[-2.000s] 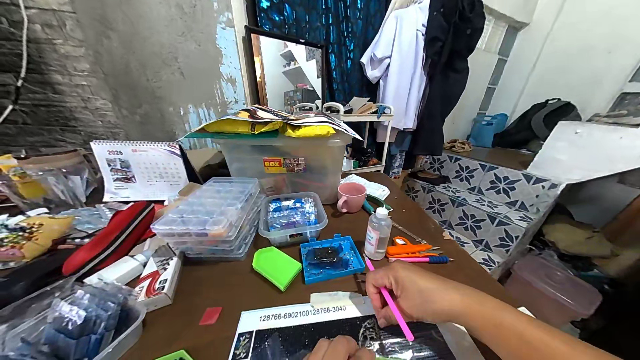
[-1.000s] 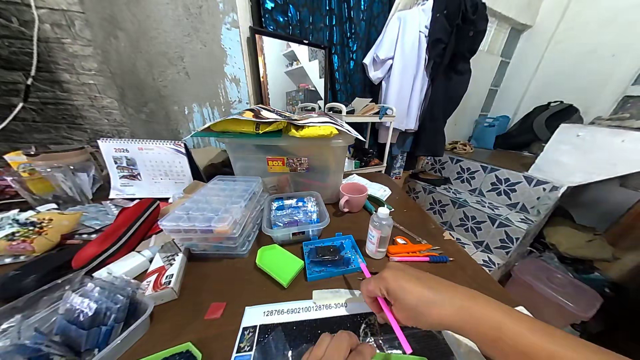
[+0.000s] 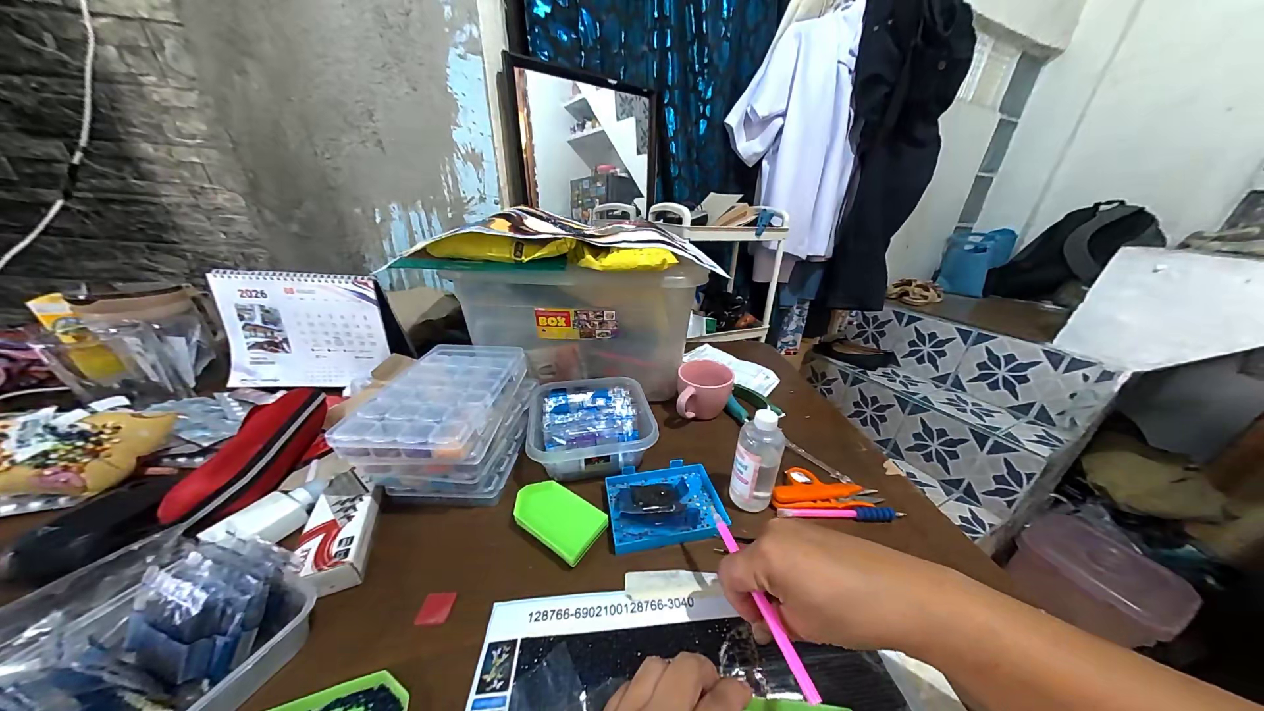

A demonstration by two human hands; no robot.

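Between its fingers my right hand (image 3: 785,583) holds a pink pen-like applicator (image 3: 787,642), slanting over the upper right of a dark diamond painting canvas (image 3: 592,637) with a printed white border. Its upper end is by the right edge of a blue plastic tray (image 3: 664,506) that holds a dark piece. My left hand (image 3: 681,683) rests on the canvas at the bottom, fingers curled; whether it grips anything is hidden. Just right of it, the edge of a green item shows. A green tray (image 3: 355,695) with dark beads lies at the bottom left.
A lime green tray (image 3: 560,521), a red square (image 3: 435,608), a clear bottle (image 3: 757,462), orange scissors (image 3: 815,491) and a pink mug (image 3: 705,389) surround the canvas. Farther left are stacked bead boxes (image 3: 434,410), a tub of packets (image 3: 286,632) and a red pouch (image 3: 247,454).
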